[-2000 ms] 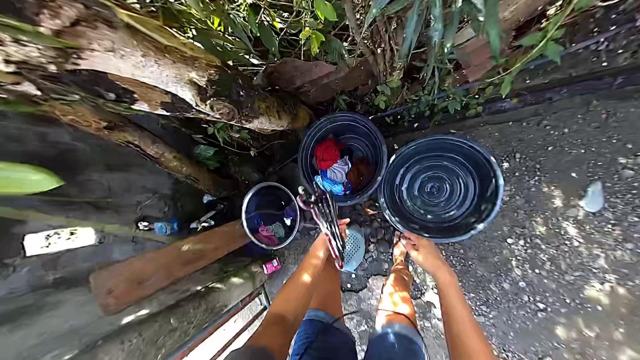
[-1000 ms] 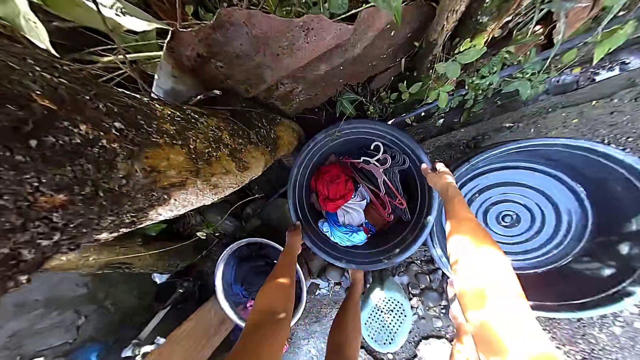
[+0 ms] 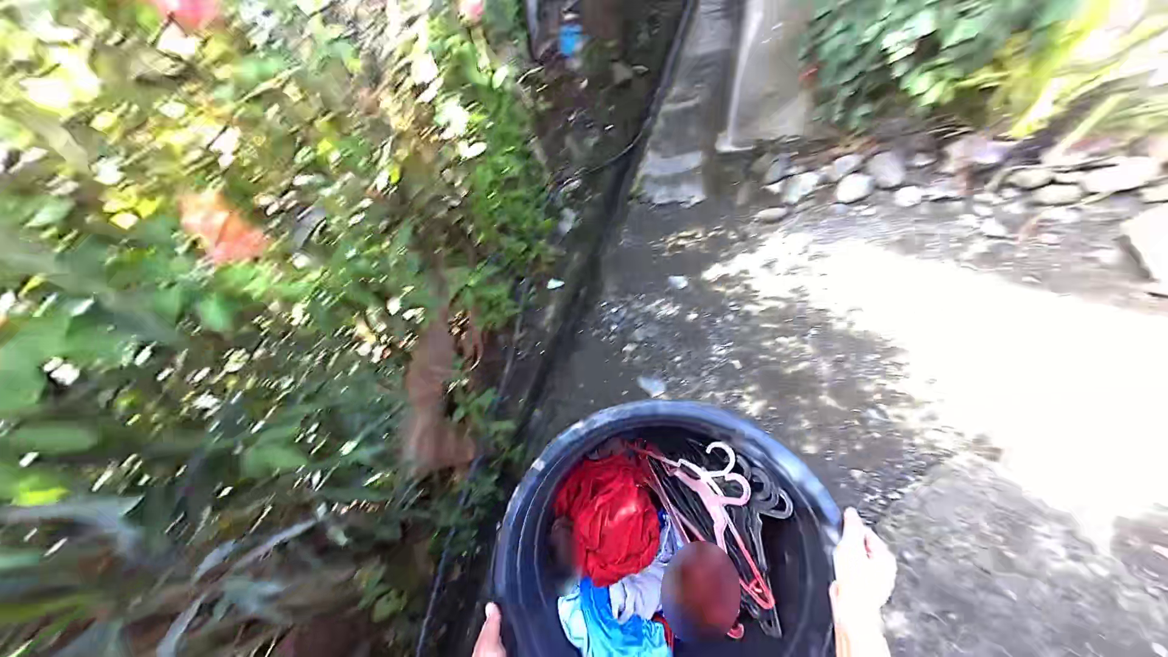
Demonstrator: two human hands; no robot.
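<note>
A round black plastic tub [image 3: 520, 538] is held at its rim between my two hands, low in the head view. My left hand [image 3: 490, 634] grips the left side, only its fingers showing at the bottom edge. At the right side my right hand [image 3: 862, 566] is closed on the rim. Inside lie a bunched red cloth [image 3: 611, 520], a light blue cloth [image 3: 616, 630], a greyish-white cloth [image 3: 639, 589] and several clothes hangers [image 3: 721, 511], pink, white and dark. A blurred reddish-brown patch covers part of the contents.
Dense leafy plants [image 3: 274, 365] border the left side. A dark pipe or hose [image 3: 630, 164] runs along the ground edge. Stones [image 3: 855, 187] line the far side near a concrete block [image 3: 771, 73]. Gravelly, partly sunlit ground [image 3: 757, 356] spreads ahead and to the right.
The hangers, in my left hand two seconds ago, are in the tub. My hands have taken the tub by its rim and carried it away from the other basin and bucket. The view has swung widely.
</note>
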